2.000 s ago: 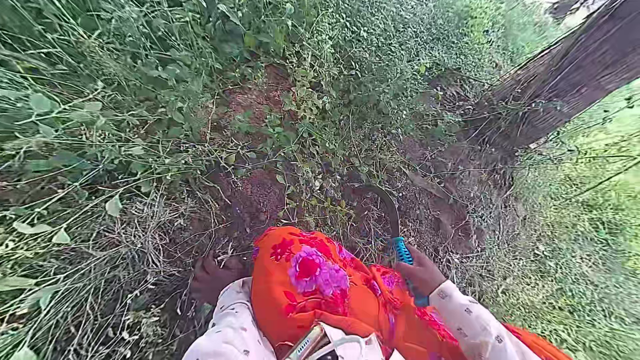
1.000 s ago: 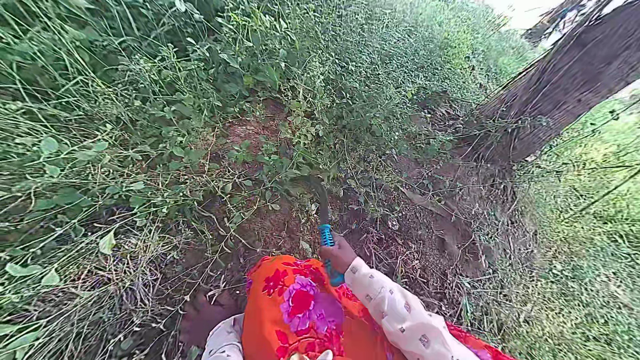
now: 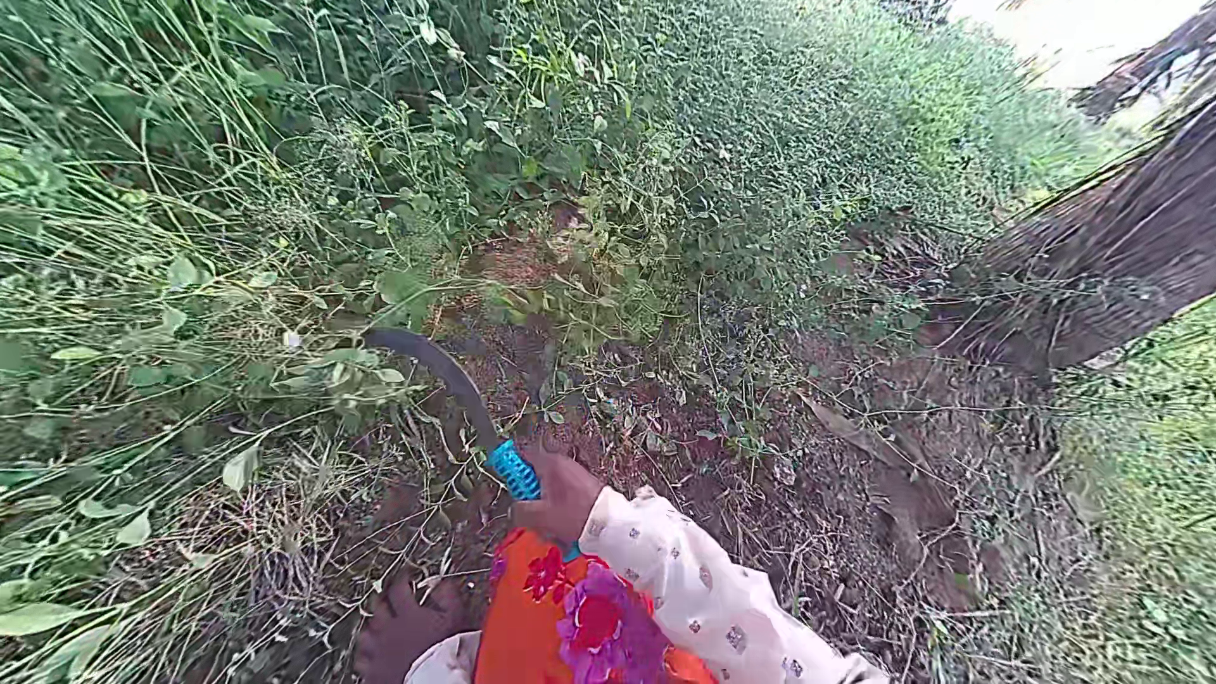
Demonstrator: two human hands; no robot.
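Observation:
My right hand (image 3: 560, 494) is closed around the turquoise handle (image 3: 514, 470) of a sickle, just above the orange floral cloth (image 3: 532, 608) over my lap. The sickle's dark curved blade (image 3: 442, 370) reaches up and left, its tip among green leafy stems (image 3: 351, 366). Low in the view, my left hand (image 3: 408, 622) is blurred and dark near the ground beside dry grass; its fingers look spread, and whether it touches any stems cannot be made out.
A thick tree trunk (image 3: 1111, 247) leans at the right. Tall grass (image 3: 171, 123) and weeds stand at the left and ahead. Bare soil with dry twigs (image 3: 807, 532) lies to the right of my right hand, and a patch of reddish earth (image 3: 513, 261) shows ahead.
My right hand has carried the sickle leftward from the right side of my lap, and the blade now points up and left. My left hand stays low at the left.

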